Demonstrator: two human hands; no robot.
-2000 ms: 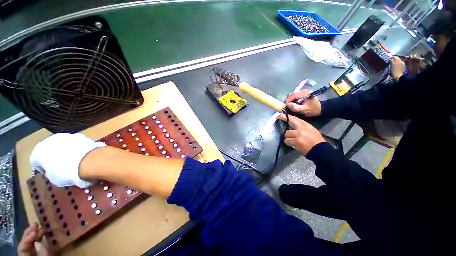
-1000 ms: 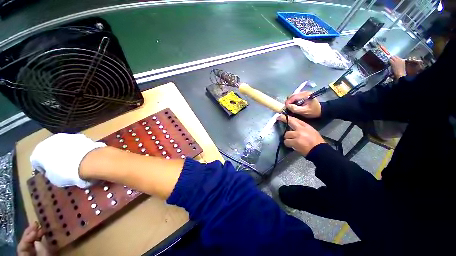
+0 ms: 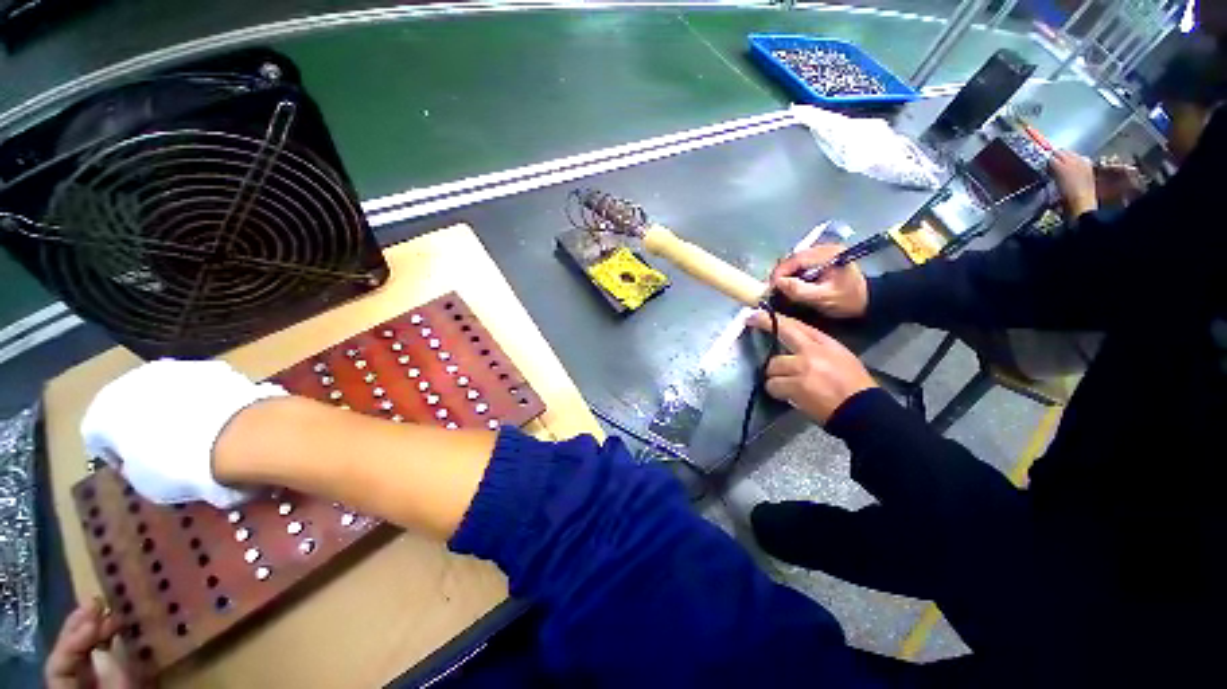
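Note:
The reddish-brown loading jig point(image 3: 289, 538) lies tilted on the tan work board point(image 3: 444, 592). Silvery dots sit in several rows of its holes; the outer rows look dark. My right hand point(image 3: 175, 431), in a white glove, rests over the jig's upper left part. Its fingertips are hidden, so I cannot tell whether it holds anything. My bare left hand point(image 3: 88, 653) is at the jig's lower left corner, cut off by the picture's edge, with its fingers bent; a small thing at its fingertips is too small to tell.
A black fume fan point(image 3: 202, 215) stands behind the jig. A clear parts bag point(image 3: 16, 538) lies at the left edge. A soldering iron point(image 3: 707, 265) rests in its yellow-based stand point(image 3: 626, 277). Another person's hands point(image 3: 821, 370) work at the right. A blue tray point(image 3: 832, 70) is farther back.
My hands and the jig have hardly moved. The other person's hands and the tool they hold have shifted slightly.

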